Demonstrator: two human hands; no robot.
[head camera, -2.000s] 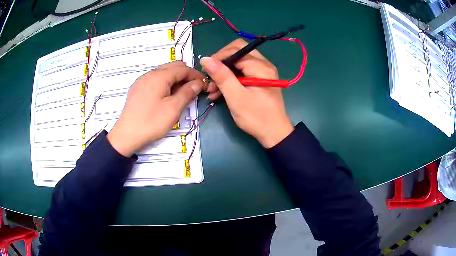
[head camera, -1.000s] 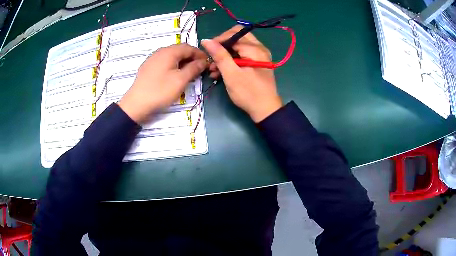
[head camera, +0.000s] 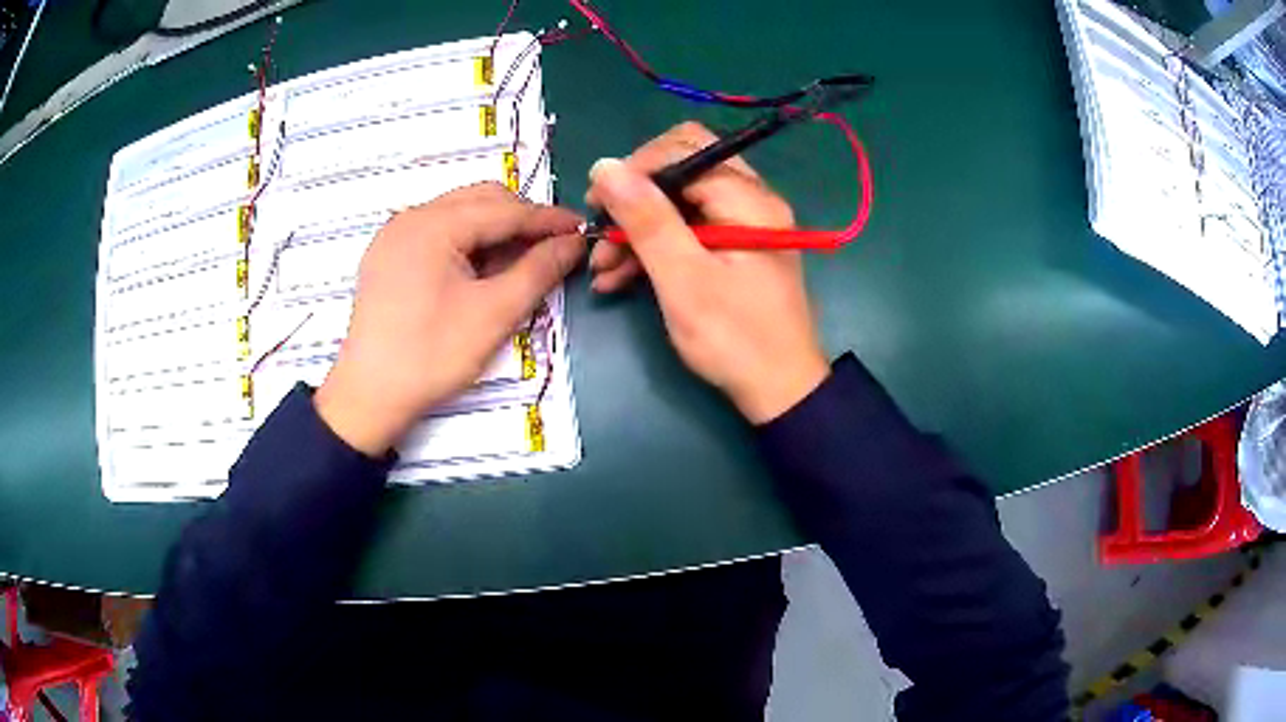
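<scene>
My right hand (head camera: 712, 275) holds the black test probe (head camera: 719, 153) above the red test probe (head camera: 769, 239), both tips pointing left. My left hand (head camera: 444, 289) pinches a tiny whitish lead connector (head camera: 588, 227) at its fingertips. The probe tips are at the connector; whether they touch it cannot be told. Under my left hand lies a white plastic tray (head camera: 169, 317) with two columns of long slots holding pouch cells. Yellow tape patches (head camera: 535, 426) mark their wire ends, with thin dark and red leads. My left hand hides part of the tray.
Red and black probe cables (head camera: 635, 57) run from the probes to the back edge. A stack of white trays (head camera: 1164, 169) stands at the right on the green bench (head camera: 959, 282). Red stools (head camera: 1178, 494) stand beyond the front edge. A black cable (head camera: 184, 26) lies at the back left.
Since one second ago, the view has shifted, so bench and hands appear lower. Both hands remain together at the tray's right edge. More yellow tape shows above my left hand.
</scene>
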